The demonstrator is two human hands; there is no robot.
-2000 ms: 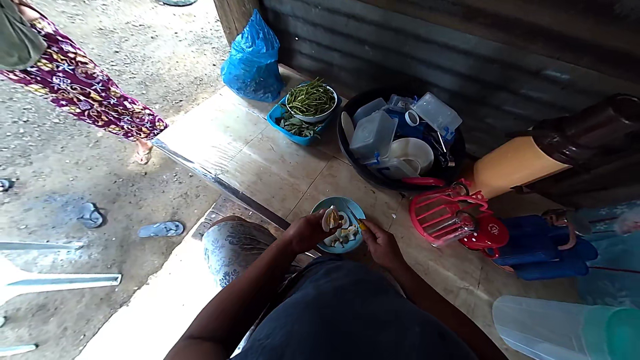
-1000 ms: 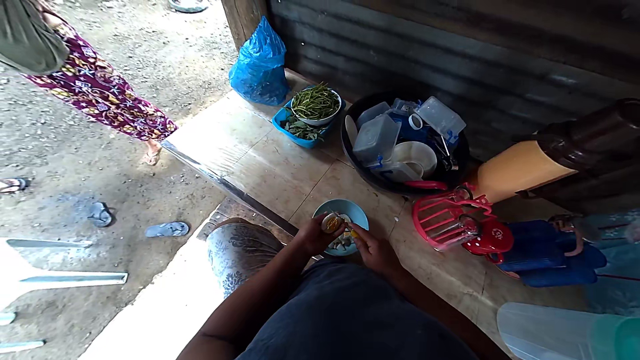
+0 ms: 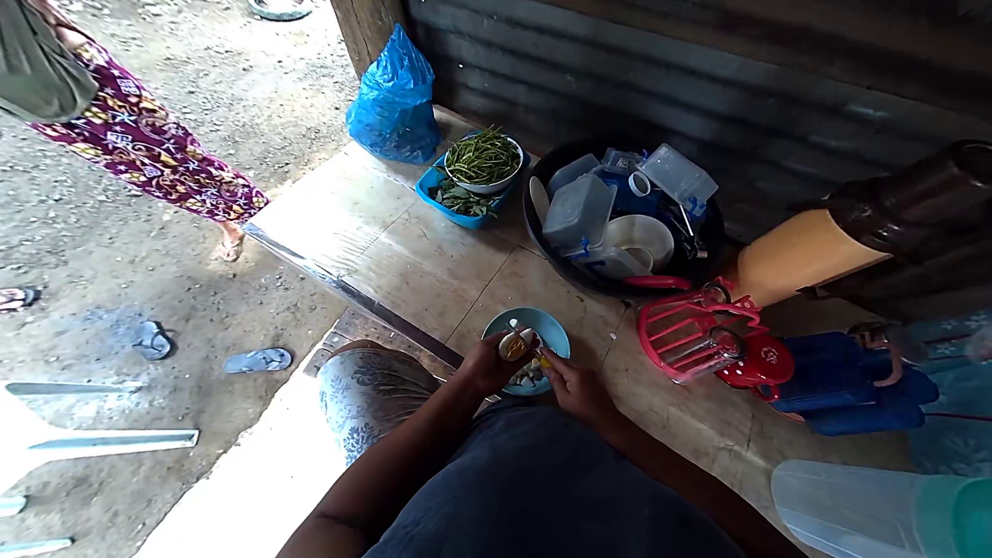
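Note:
My left hand (image 3: 487, 366) holds a pale piece of food with a yellow-orange middle (image 3: 514, 346), perhaps part of a boiled egg, over a light blue bowl (image 3: 554, 333). In my right hand (image 3: 575, 385) is a small tool with a yellow handle (image 3: 549, 359), likely a knife, its tip close to that food. Pale chopped pieces (image 3: 528, 376) lie in the bowl, partly hidden by my hands. The bowl stands on the tiled surface just in front of me.
Behind the bowl are a blue basin (image 3: 465, 220) of leaves, a white bowl of green stems (image 3: 487, 161) and a blue plastic bag (image 3: 395, 101). A black tub (image 3: 542, 249) of containers and a red rack (image 3: 659, 341) stand rightward. A person in patterned trousers (image 3: 163, 151) stands at left.
My left hand has turned, so the food's yellow-orange middle shows more plainly than one second ago. Both hands stay over the bowl.

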